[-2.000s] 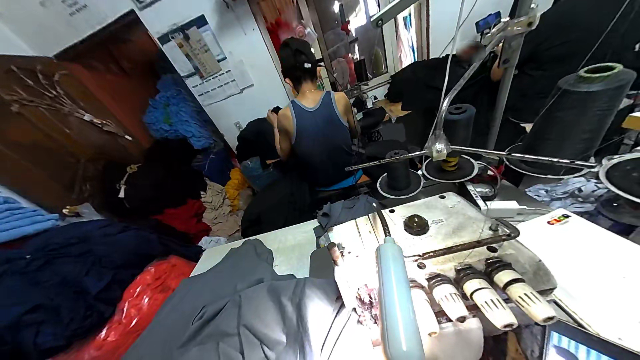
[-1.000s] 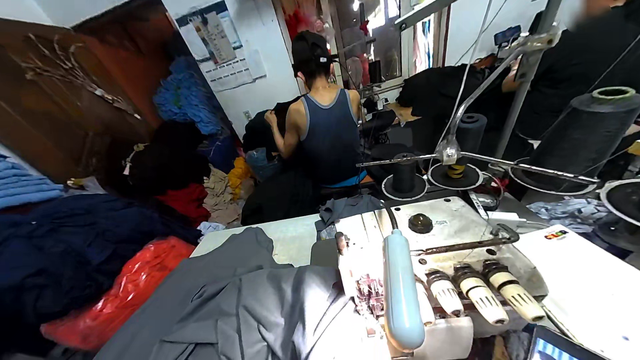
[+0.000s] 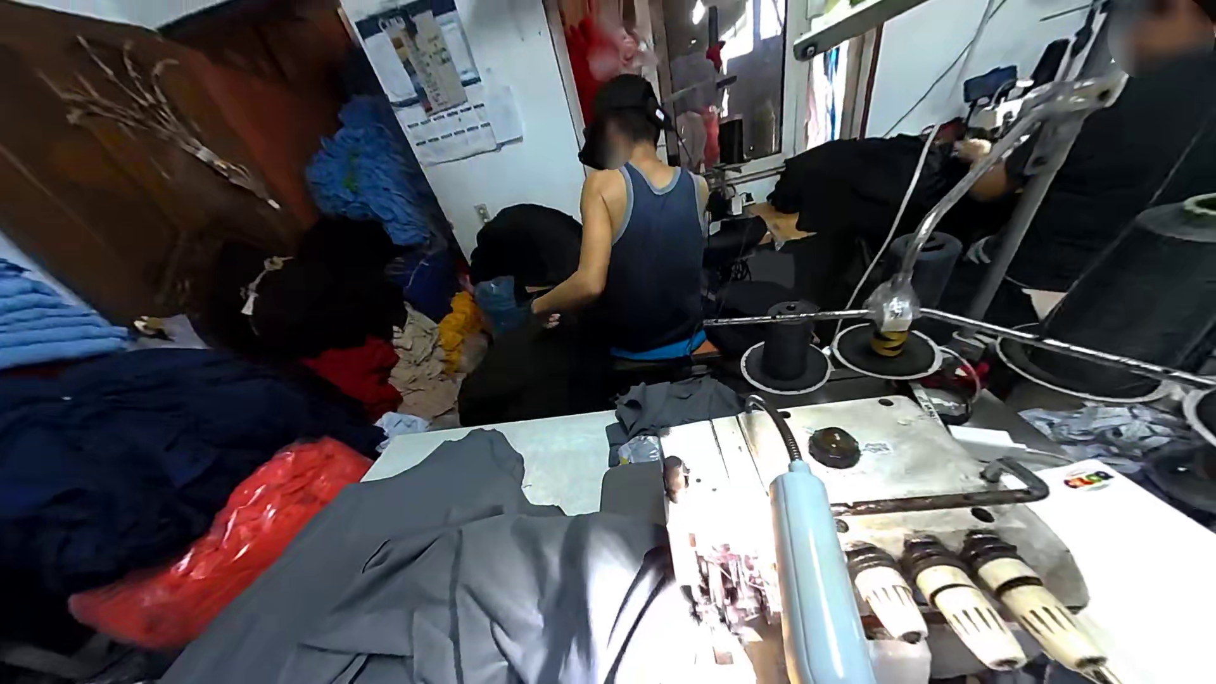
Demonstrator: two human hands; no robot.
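Neither my left hand nor my right hand shows in the head view. A grey cloth garment (image 3: 456, 579) lies in folds over the left part of the sewing table (image 3: 560, 461), its right edge against the lit needle area of an overlock sewing machine (image 3: 883, 437). A light-blue lamp (image 3: 822, 570) on a flexible neck stands over the machine's front. Several cream tension knobs (image 3: 964, 600) line the machine's right front. A smaller dark grey cloth piece (image 3: 679, 404) rests at the table's back edge.
A red plastic bag (image 3: 256, 532) and a navy cloth heap (image 3: 152, 437) lie left of the table. Behind the machine are black thread cones (image 3: 787, 347) under a metal thread stand (image 3: 893, 304). A person in a tank top (image 3: 655, 247) sits beyond; another person (image 3: 1092, 161) is at the right.
The seated person's left arm, raised beside dark cloth earlier, is now lower. The view has shifted somewhat, and the phone-like screen at the lower right edge has left it.
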